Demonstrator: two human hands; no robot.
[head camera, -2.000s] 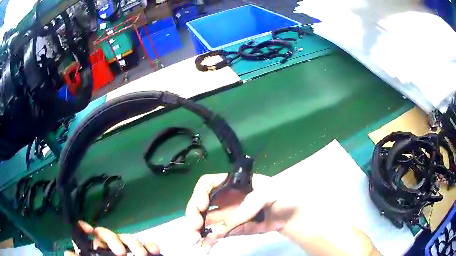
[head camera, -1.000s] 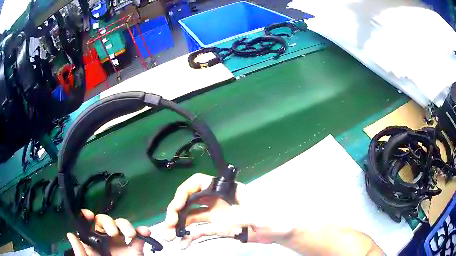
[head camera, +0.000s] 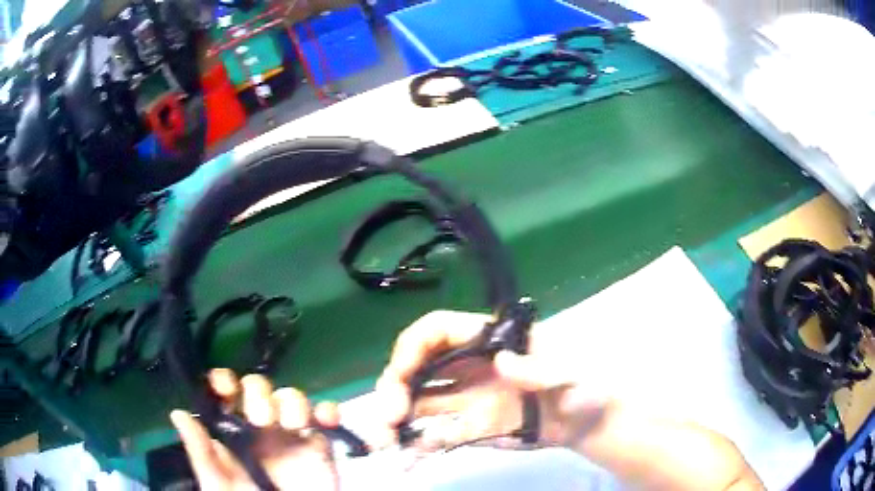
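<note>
A black padded headband (head camera: 273, 168) arches upright in front of me, held by both ends. My left hand (head camera: 264, 427), bare and cut off by the lower edge, grips its left end, with a black yoke between the fingers. My right hand (head camera: 470, 393), bare, grips the right end at the hinge (head camera: 511, 326), its fingers around the right yoke. No ear cups show on the yokes. The hands and headband are somewhat blurred.
A headband lies on the green belt (head camera: 614, 168) beyond, with several more at left. A headband pile (head camera: 801, 326) sits on cardboard at right. White sheeting (head camera: 652, 336) lies under my right forearm. Hanging headbands (head camera: 86, 125) fill the upper left. A blue bin (head camera: 489, 29) stands across the belt.
The view has shifted, so the belt and bin sit differently in the picture. Both hands still hold the headband. It first moved slightly left in the picture, then right and up.
</note>
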